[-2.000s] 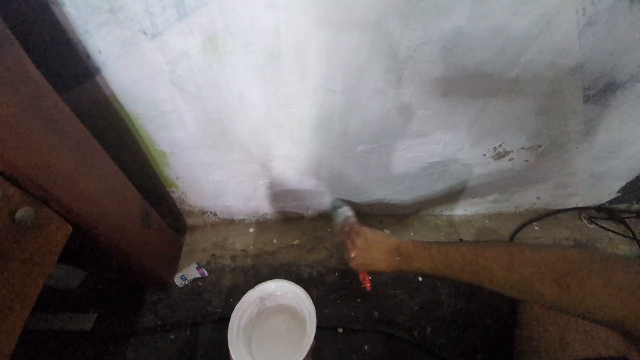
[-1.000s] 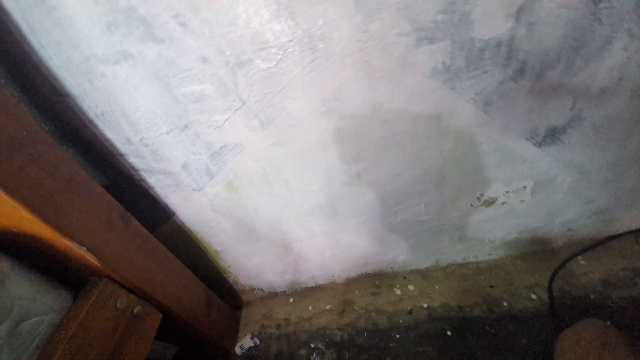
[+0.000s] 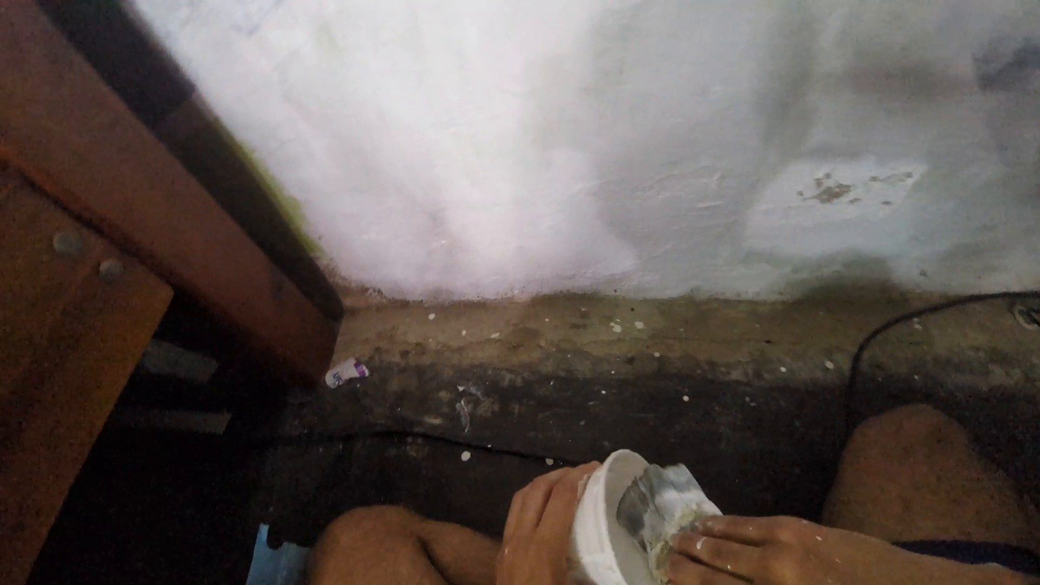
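A white plastic tub (image 3: 597, 528) stands tilted at the bottom centre, with my left hand (image 3: 540, 524) gripping its left side. At its mouth, my right hand (image 3: 751, 548) holds a paintbrush by its lower part, the pale, paint-coated bristles (image 3: 662, 496) against the inner rim. White spots mark the fingers. The brush's handle is hidden behind the hand. Behind them rises a wall (image 3: 487, 162) with patchy white paint and a flaked spot (image 3: 833, 188) at the right.
Brown wooden furniture (image 3: 162, 187) with round bolt heads stands at the left. A black cable (image 3: 902, 321) curves over the floor at the right. A small wrapper (image 3: 347, 372) lies by the furniture's foot. Paint drops dot the ledge (image 3: 536, 325). My knees flank the tub.
Two seconds ago my right hand held the brush at the wall's foot and the tub stood without a hand on it; now the brush is at the tub and my left hand grips it.
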